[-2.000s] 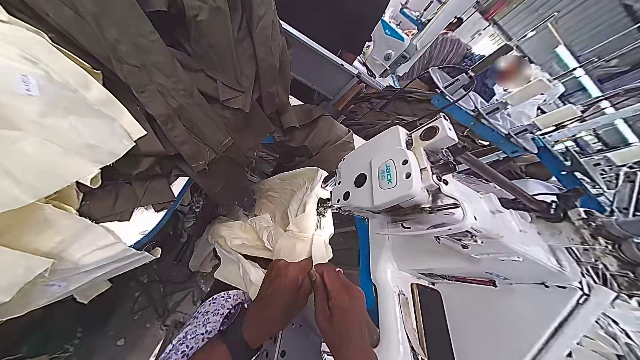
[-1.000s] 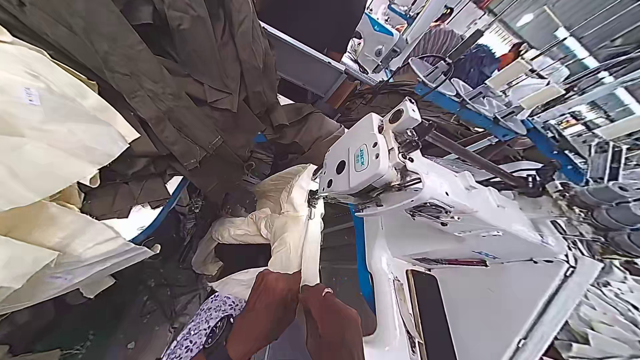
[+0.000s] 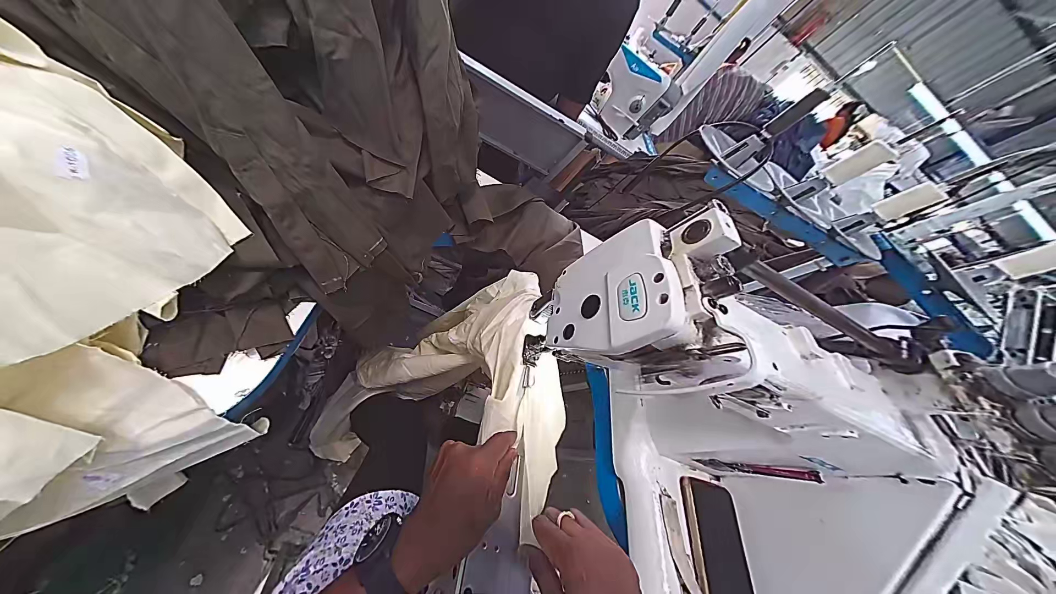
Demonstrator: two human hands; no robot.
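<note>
Cream fabric (image 3: 503, 330) runs under the needle area of a white Jack industrial sewing machine (image 3: 619, 289) and hangs down toward me, bunched behind and to the left of the needle. My left hand (image 3: 466, 487), with a dark watch on the wrist, rests on the left edge of the strip, fingers together; whether it pinches the cloth is unclear. Lower right, my right hand (image 3: 582, 549), wearing a ring, holds the lower end of the fabric between thumb and fingers.
Cream cloth pieces (image 3: 99, 206) hang at the left, one with a written sticker. Dark olive garments (image 3: 371, 124) are heaped behind. A blue-edged frame (image 3: 606, 454) runs beside the machine body. Farther back stand another sewing machine (image 3: 639, 91) and thread stands (image 3: 792, 190), with people beyond.
My hands, close together on the strip before, are now apart, the left higher up and the right lower down. More of the flat cream strip shows below the needle.
</note>
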